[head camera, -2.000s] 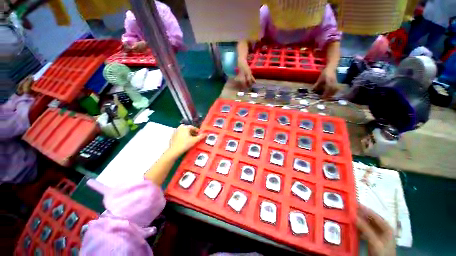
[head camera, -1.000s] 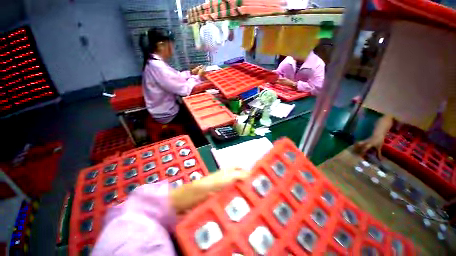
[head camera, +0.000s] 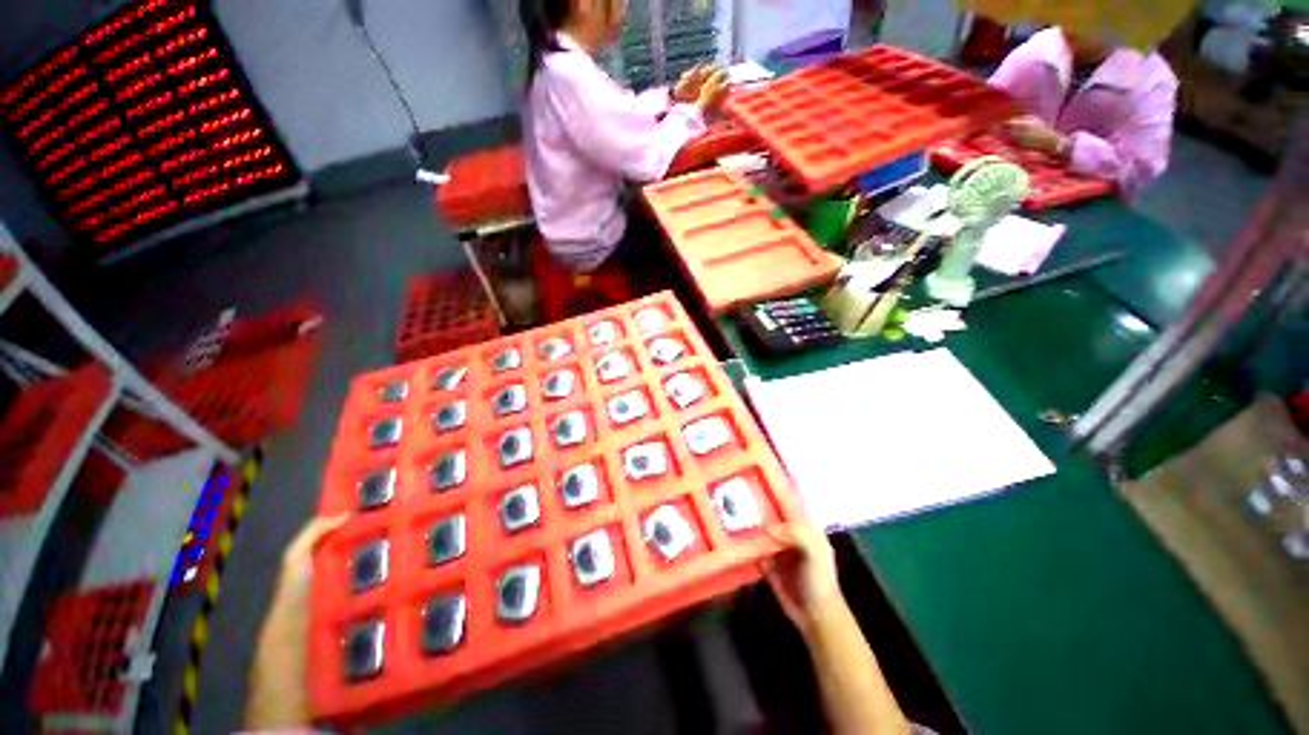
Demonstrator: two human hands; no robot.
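A red-orange turnover tray (head camera: 560, 586) is in the lower left centre, tilted. Its pockets each hold a small rounded-square smartwatch body (head camera: 520, 506) with a silver edge and dark round disc. My left hand (head camera: 287, 618) is at the tray's left edge, partly blurred, with its fingers at the rim. My right hand (head camera: 811, 574) grips the tray's near right corner. The undersides of both hands' grips are hidden. What lies beneath the tray cannot be told.
A white record sheet (head camera: 897, 438) lies on the green bench (head camera: 1026, 574). Behind are a calculator (head camera: 793, 326), a green fan (head camera: 979, 216), an orange tray (head camera: 739, 244) and two people in pink. A metal post (head camera: 1206, 323) stands right. A rack (head camera: 137, 359) is left.
The view has turned left. The filled tray from the bench has left the green surface beside the record sheet. My hands are now at both sides of a filled tray on the left.
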